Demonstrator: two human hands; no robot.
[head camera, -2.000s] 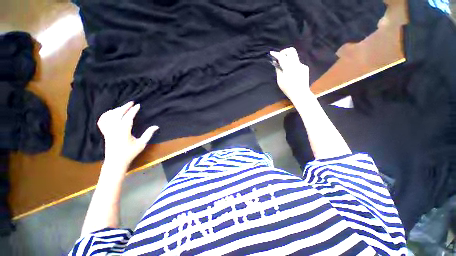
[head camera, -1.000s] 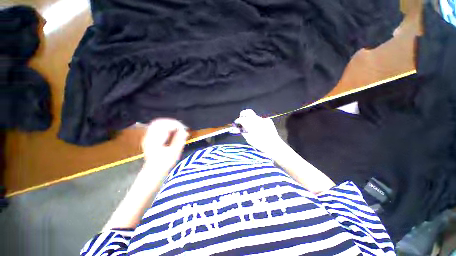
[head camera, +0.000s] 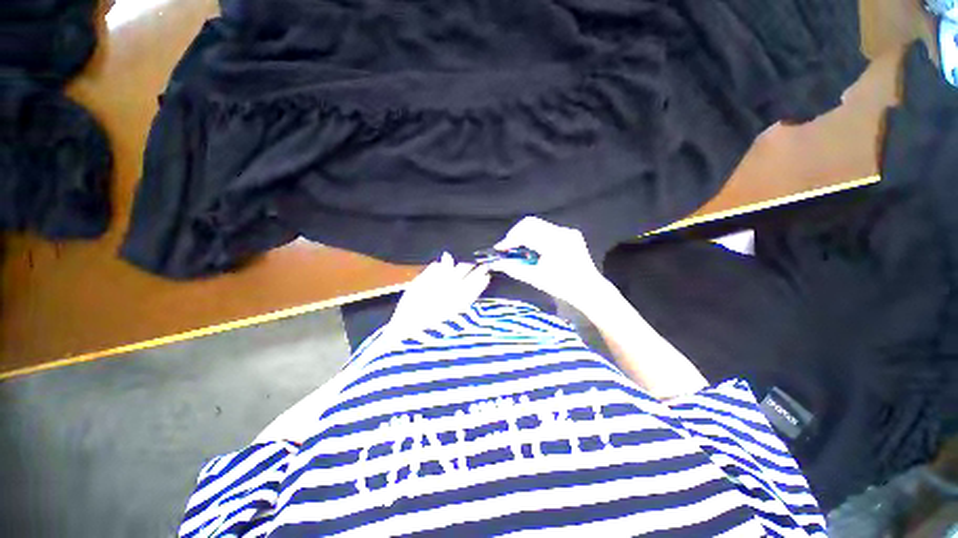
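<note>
A black dress (head camera: 420, 137) lies spread on the table, with a gathered seam across its skirt. Its hem (head camera: 420, 240) reaches the table's front edge at the middle. My right hand (head camera: 557, 257) is shut on small dark snips (head camera: 515, 255), whose tip points left. My left hand (head camera: 441, 294) is at the hem, just left of the snips, fingertips together close to the tip. Whether the left fingers pinch the hem or a thread is too small to tell.
The orange-brown table (head camera: 63, 305) has a pale yellow front edge. Other black garments (head camera: 47, 158) lie at the left. More black cloth (head camera: 725, 305) hangs at the right with a dark tag (head camera: 786, 412) and a small white patch (head camera: 737, 242). Grey floor (head camera: 158, 431) shows below.
Both hands have come from apart on the skirt to together at the front edge. The snips now show in the right hand. The view has shifted a little, and the dress's hem lies differently.
</note>
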